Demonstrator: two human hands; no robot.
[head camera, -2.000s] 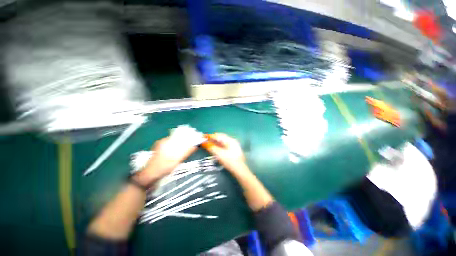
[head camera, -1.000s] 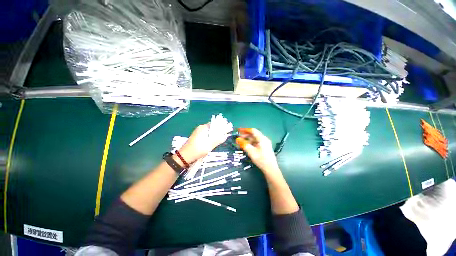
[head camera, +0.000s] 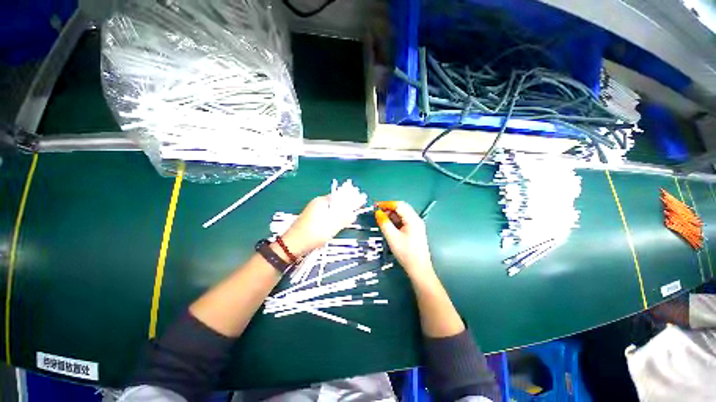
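Note:
My left hand (head camera: 315, 224) is closed around a bundle of white sleeves (head camera: 345, 196), whose ends stick out at the top. My right hand (head camera: 404, 232) has orange finger cots on its thumb and fingertip, pinched together close to the bundle's right side. A small dark bit shows at these fingertips; what it is cannot be told. Sleeved pieces (head camera: 330, 300) with short dark bands lie fanned on the green top below my hands. A grey-green cable (head camera: 469, 182) trails from the blue bin, with an end just right of my right hand.
A clear plastic bag (head camera: 212, 118) of white sleeves lies at upper left, with one loose sleeve (head camera: 243, 198) beside it. The blue bin (head camera: 502, 122) of cable stands behind. White stacked pieces (head camera: 542, 200) and orange pieces (head camera: 681, 220) lie right. A person's pale sleeve (head camera: 675, 365) shows at lower right.
The cable near my right hand has shifted, and its dark stretch beside the fingers is gone. My right fingertips are closer together. The person's sleeve at lower right has moved down.

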